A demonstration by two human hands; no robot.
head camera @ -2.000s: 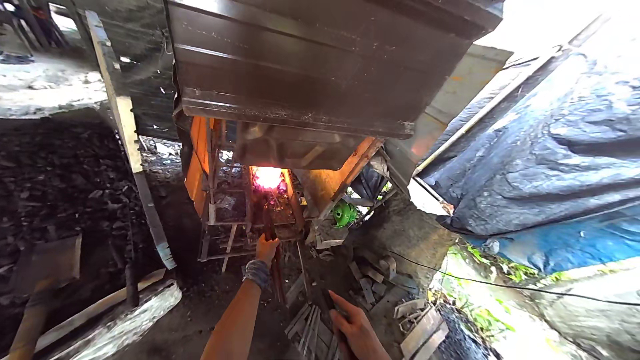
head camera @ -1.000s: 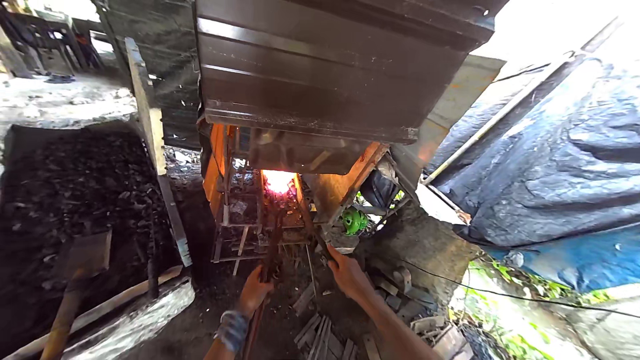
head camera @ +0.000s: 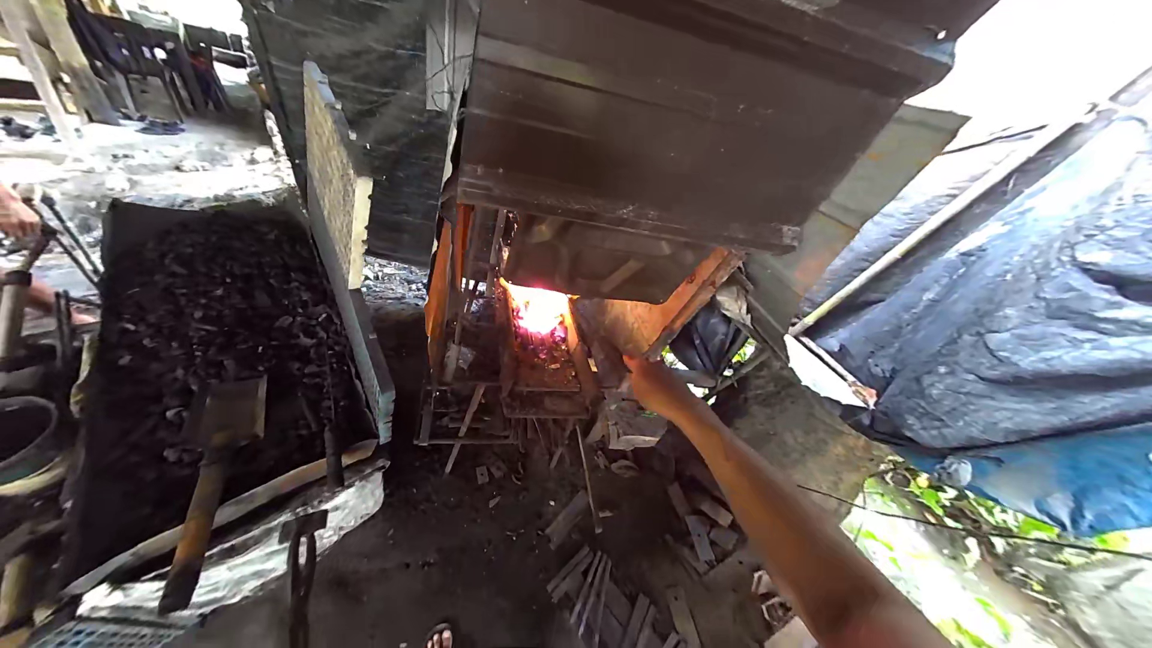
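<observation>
My right arm reaches in from the lower right, and my right hand is at the right side of the forge, by a dark metal edge. Its fingers are partly hidden, so what they hold or touch is unclear. Just left of it, a bright fire glows over embers in the forge's metal trough, under a dark sheet-metal hood. My left hand is out of view. At the lower left, a dark metal tool with a looped or two-part handle stands near the charcoal bin.
A shovel lies on charcoal in a bin at the left. Another person's hand is at the far left edge, near tools. Wood scraps litter the ground below the forge. Dark plastic sheeting hangs at the right.
My left hand, in front of the forge in both earlier frames, has gone out of view. My right hand has moved up to the forge's right side.
</observation>
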